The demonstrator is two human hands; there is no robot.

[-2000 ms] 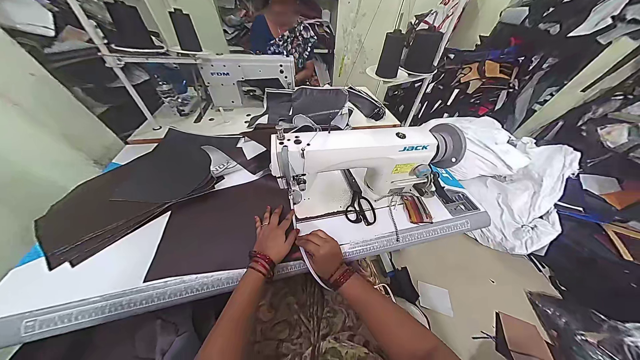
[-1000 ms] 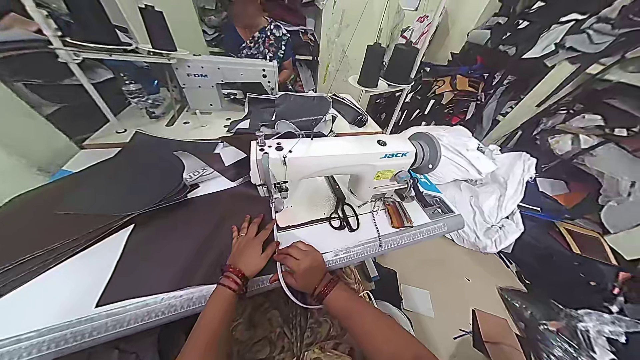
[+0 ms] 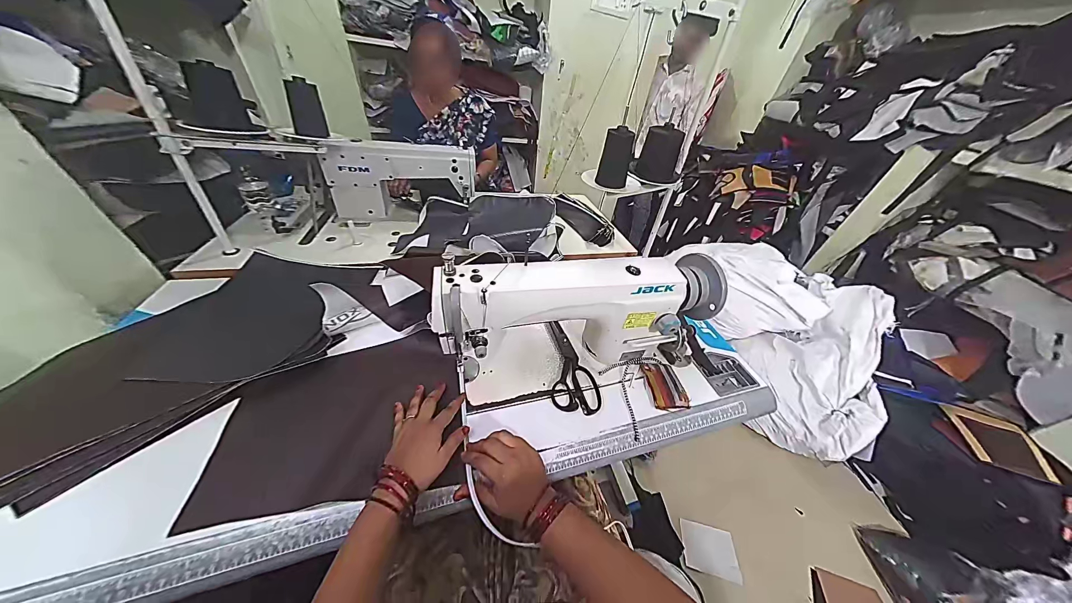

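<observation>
A white Jack sewing machine (image 3: 561, 293) stands on the table, its needle end above the right edge of a dark brown sheet (image 3: 318, 427). My left hand (image 3: 425, 435) lies flat on that sheet with spread fingers, close to the edge. Just to its right, my right hand (image 3: 507, 473) pinches a narrow white cord-like strip (image 3: 479, 507), which runs up along the sheet's edge to the presser foot and hangs down in a loop. Black-handled scissors (image 3: 575, 389) rest on the machine bed. The needle tip itself is too small to make out.
Stacked dark sheets (image 3: 167, 335) cover the table's left side. White cloth (image 3: 804, 352) is heaped to the right of the machine. A bundle of coloured strips (image 3: 666, 385) lies near the scissors. Behind, a person (image 3: 452, 117) sits at an FDM machine (image 3: 394, 172); another person (image 3: 670, 96) stands farther back.
The view has shifted, and a standing person now shows at the back. Both hands stay by the sheet's edge near the needle end, with the right hand still at the white strip.
</observation>
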